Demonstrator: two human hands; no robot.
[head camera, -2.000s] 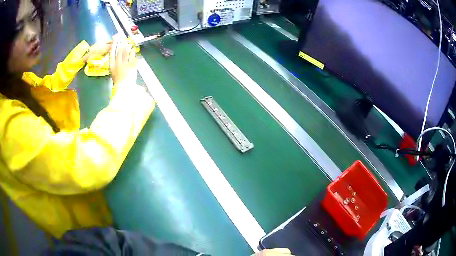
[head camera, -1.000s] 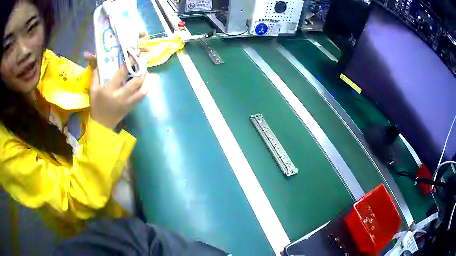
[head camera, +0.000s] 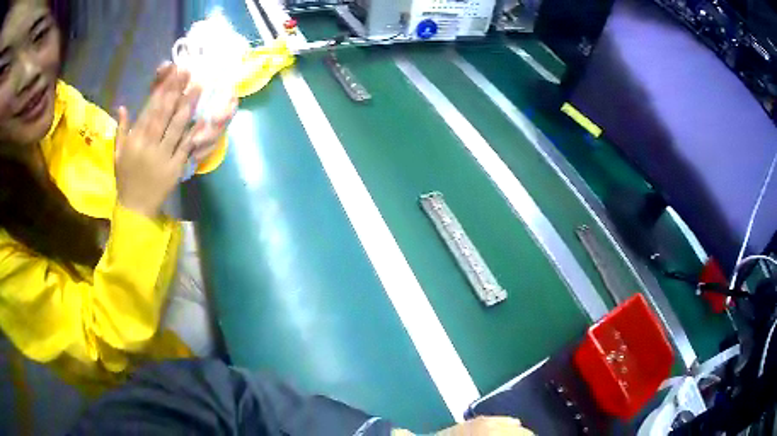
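A silver-grey carrier strip (head camera: 463, 248) with a row of small round parts lies on the green bench surface. A darker strip (head camera: 601, 262) lies beside the upper edge of the red bin (head camera: 639, 375), which holds several tiny parts. My left hand (head camera: 490, 427) is at the bottom edge by the black mat (head camera: 532, 400), cut off by the picture's edge, so its fingers and any held thing are hidden. My right hand is not in view.
A person in yellow (head camera: 128, 255) stands at the left with both hands raised near a blurred white object. Another strip (head camera: 348, 78) lies farther back. A dark monitor (head camera: 682, 128) and cables (head camera: 750, 281) are at the right.
My left hand shows at the bottom edge again. A darker strip now shows above the red bin. The neighbour's hands and white object have shifted. The view has moved slightly.
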